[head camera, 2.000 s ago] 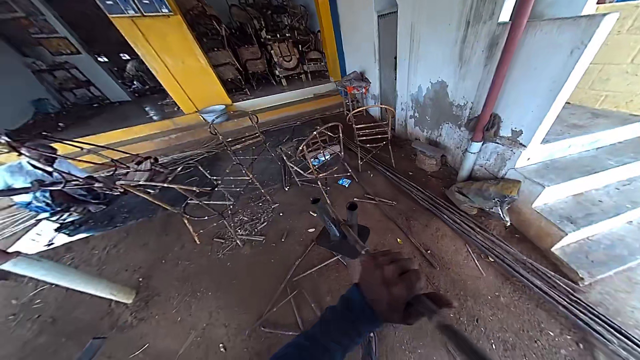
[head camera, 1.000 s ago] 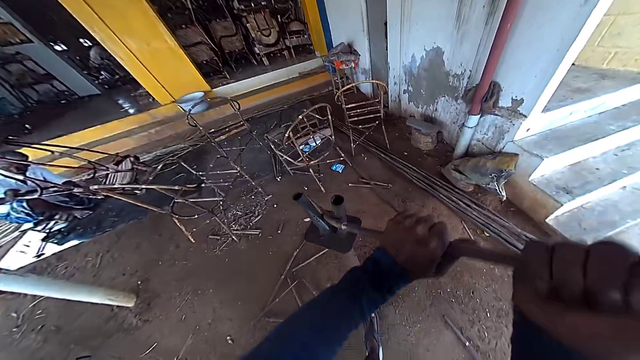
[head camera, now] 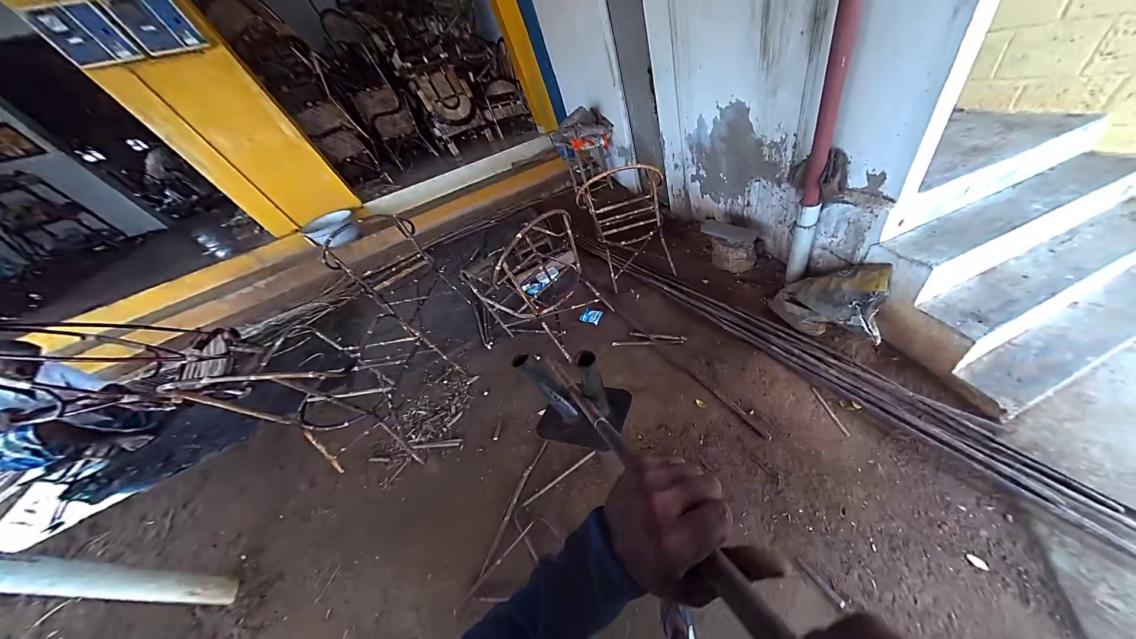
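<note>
My left hand (head camera: 670, 528), in a dark blue sleeve, is closed around a long cane pole (head camera: 611, 433). The pole runs up from the lower right and passes between two upright metal tubes (head camera: 568, 390) fixed on a dark metal plate (head camera: 587, 430). At the bottom edge, right of my left hand, my right hand (head camera: 843, 624) shows only as a dark blurred part close to the pole; its fingers cannot be made out. Beyond the tubes stand a cane chair frame (head camera: 537, 266) and another cane chair (head camera: 621, 217).
A bundle of long canes (head camera: 799, 355) runs along the right toward concrete steps (head camera: 1003, 293). More cane frames (head camera: 382, 319) and a partly hidden person (head camera: 53, 408) are at left. A pale pipe (head camera: 115, 579) lies lower left; a crumpled sack (head camera: 834, 297) rests by the wall.
The pole now lies between the two metal tubes, pointing farther up and left than one second ago. My right hand, in plain view at the right then, is now mostly below the bottom edge.
</note>
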